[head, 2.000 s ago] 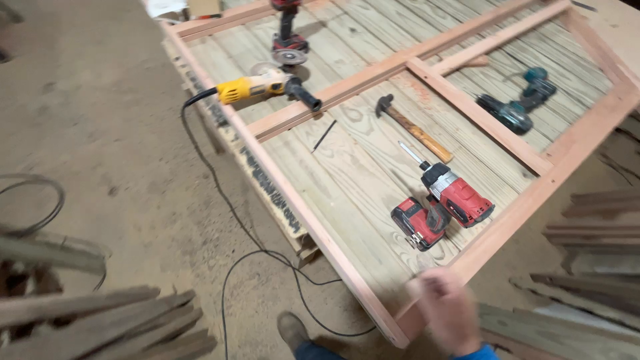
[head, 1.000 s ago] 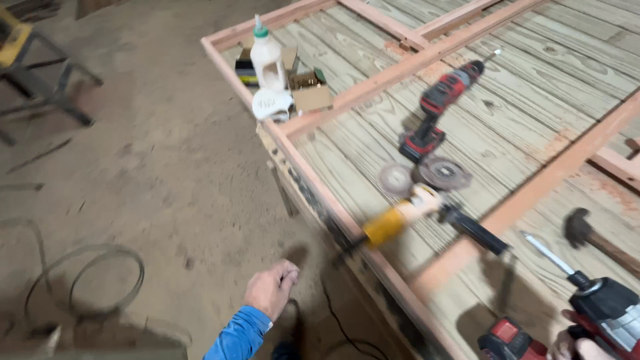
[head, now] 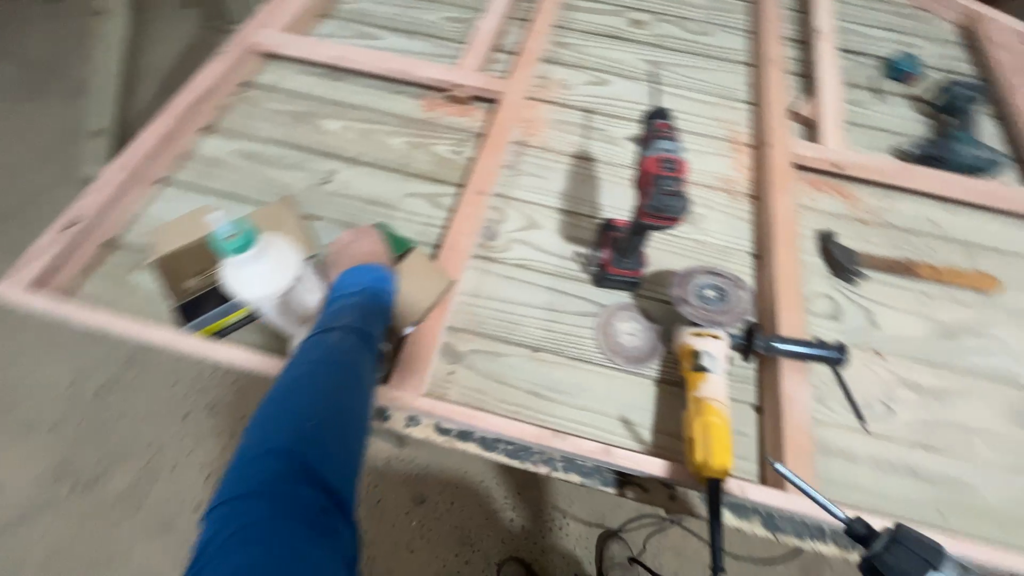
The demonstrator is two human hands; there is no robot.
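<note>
My left hand (head: 360,248), in a blue sleeve, reaches to an open cardboard box (head: 422,290) on the boards; its fingers are blurred and partly hidden, so any grip cannot be told. Just left of it stands a white plastic bottle (head: 260,268) with a green cap, beside another open cardboard box (head: 180,248). At the bottom right edge shows the front of a black power driver (head: 904,552) with a long bit; my right hand is out of view. A red and black cordless drill (head: 662,180) lies on the boards, near a yellow angle grinder (head: 708,400).
Pink-toned wooden frame rails (head: 780,240) cross the boards. A loose grinding disc (head: 630,334) lies by the grinder. A wooden-handled hammer (head: 920,268) and a teal-black cordless tool (head: 956,140) lie at right. Cords (head: 640,532) run along the floor below the table edge.
My left hand has gone from beside the table edge to the boxes by the bottle. The power driver, with my right hand at it one second ago, now shows only in part. The view has shifted strongly.
</note>
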